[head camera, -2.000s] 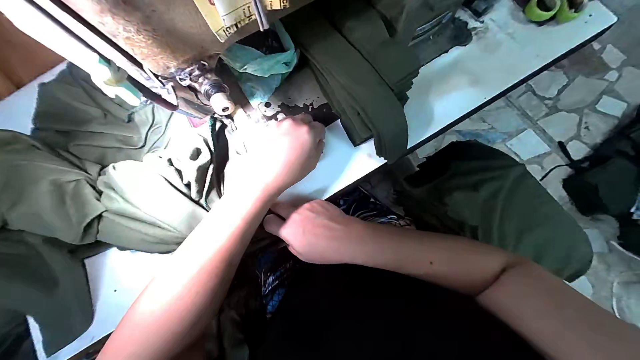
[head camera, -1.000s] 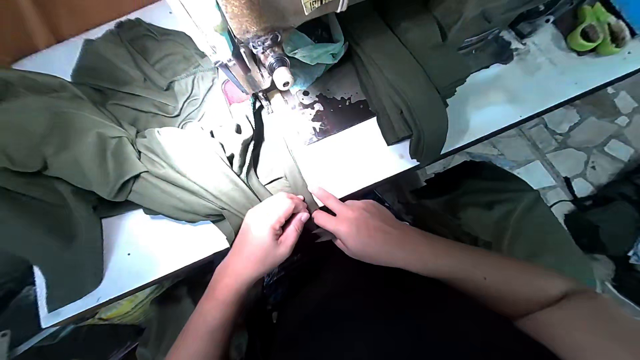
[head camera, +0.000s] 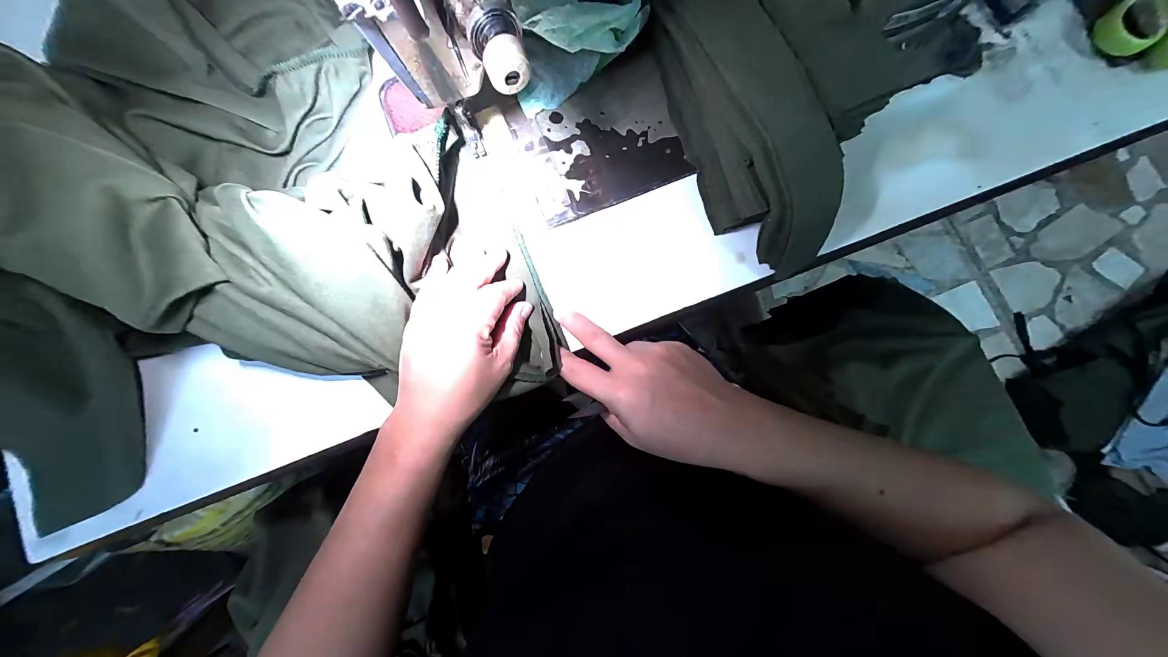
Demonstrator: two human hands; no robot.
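Note:
Olive-green fabric [head camera: 301,274] lies bunched over the white table, and one edge of it runs under the presser foot [head camera: 472,137] of the sewing machine [head camera: 438,55]. My left hand [head camera: 465,328] grips that fabric near the table's front edge, fingers curled. Just right of it, my right hand [head camera: 648,392] touches the fabric edge with thumb and index finger stretched forward; something pointed, perhaps metal, shows below its fingers, but whether the hand holds it cannot be told. A green line of stitching or trim runs along the fabric between machine and hands.
Folded olive strips [head camera: 757,119] hang over the table's front edge at right. Teal plastic [head camera: 584,36] lies behind the machine head. Green-handled scissors, partly cut off, lie at the top right [head camera: 1131,27]. More dark green cloth [head camera: 894,365] sits below the table, above the stone-patterned floor [head camera: 1040,237].
My left hand has moved from beside the needle area toward the table's front edge, drawing near my right hand. My right hand's fingers now reach forward to the fabric. The view has shifted closer.

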